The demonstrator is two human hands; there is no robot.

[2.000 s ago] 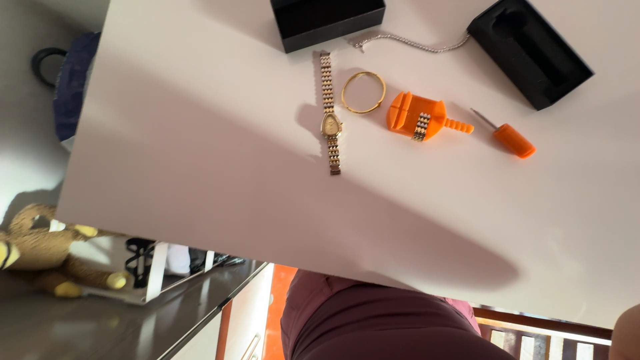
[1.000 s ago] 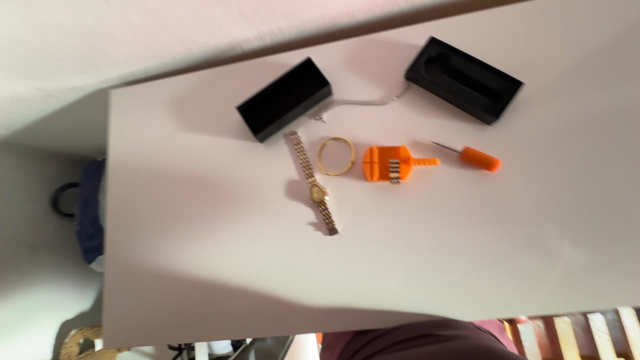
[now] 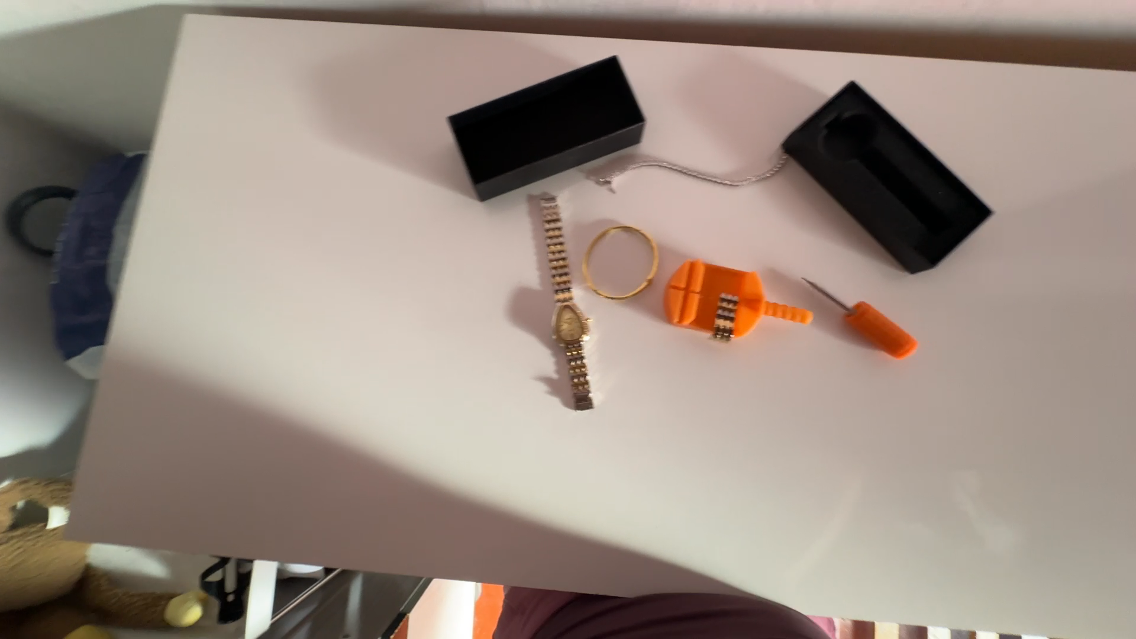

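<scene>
Neither of my hands is in view. A two-tone metal wristwatch (image 3: 571, 325) lies stretched out on the white table (image 3: 355, 373). To its right is a thin gold-coloured ring-shaped band (image 3: 585, 263). Farther right, an orange plastic watch link remover (image 3: 692, 311) carries a short piece of metal bracelet (image 3: 725, 317). An orange-handled pin tool (image 3: 880, 330) lies beside it, its metal tip pointing up and left. A silver-coloured chain (image 3: 710, 177) runs between two black boxes, its right end reaching the box with a shaped insert.
The open black box (image 3: 548, 129) stands behind the watch; the black box with the insert (image 3: 887, 177) is at the back right. A blue bag (image 3: 93, 266) is beyond the table's left edge. A brown plush toy (image 3: 40, 559) is at the lower left.
The view has shifted a lot. The things on the table appear to lie as before.
</scene>
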